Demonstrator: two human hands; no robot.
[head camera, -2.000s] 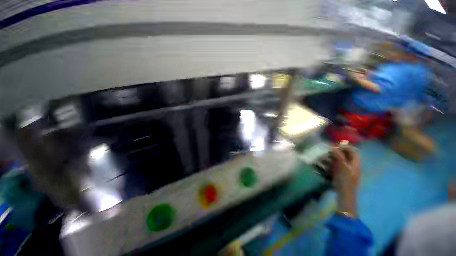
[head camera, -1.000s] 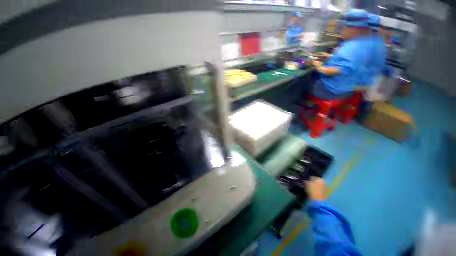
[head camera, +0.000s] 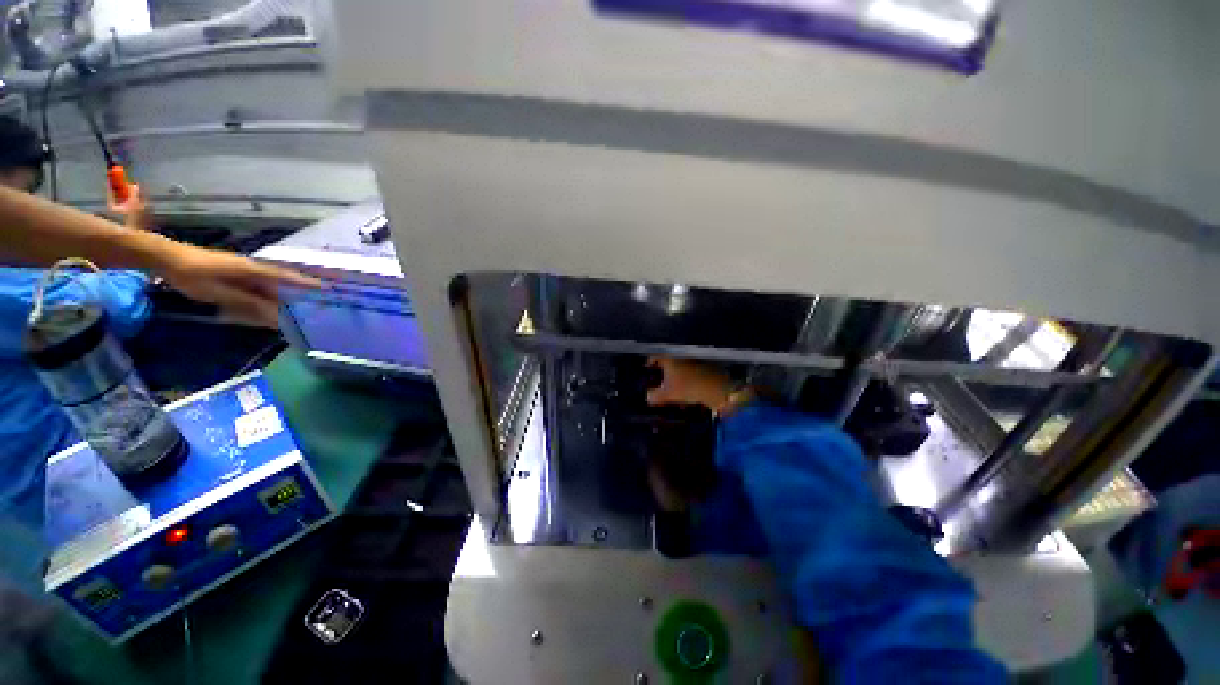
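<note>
My right hand (head camera: 689, 385) reaches into the open bay of the white machine (head camera: 562, 602), at the fixture (head camera: 609, 428) on the bay's left side. The blue sleeve comes in from the lower right. The fingertips meet dark parts, and I cannot tell whether they hold anything. A second black fixture (head camera: 890, 418) stands at the right of the bay. A small housing with a shiny rim (head camera: 335, 616) lies in the black tray (head camera: 401, 502) left of the machine. My left hand is not in view.
A green button (head camera: 692, 642) is on the front panel. Shiny rods frame the bay. At left are a blue control box (head camera: 187, 495), a clear cylinder (head camera: 107, 395) and a lit monitor (head camera: 355, 321). Another person's bare forearm (head camera: 174, 261) reaches towards the monitor.
The view has swung left from the right-hand tray and floor to the machine's bay and the blue box. My right hand has moved from the right tray into the bay.
</note>
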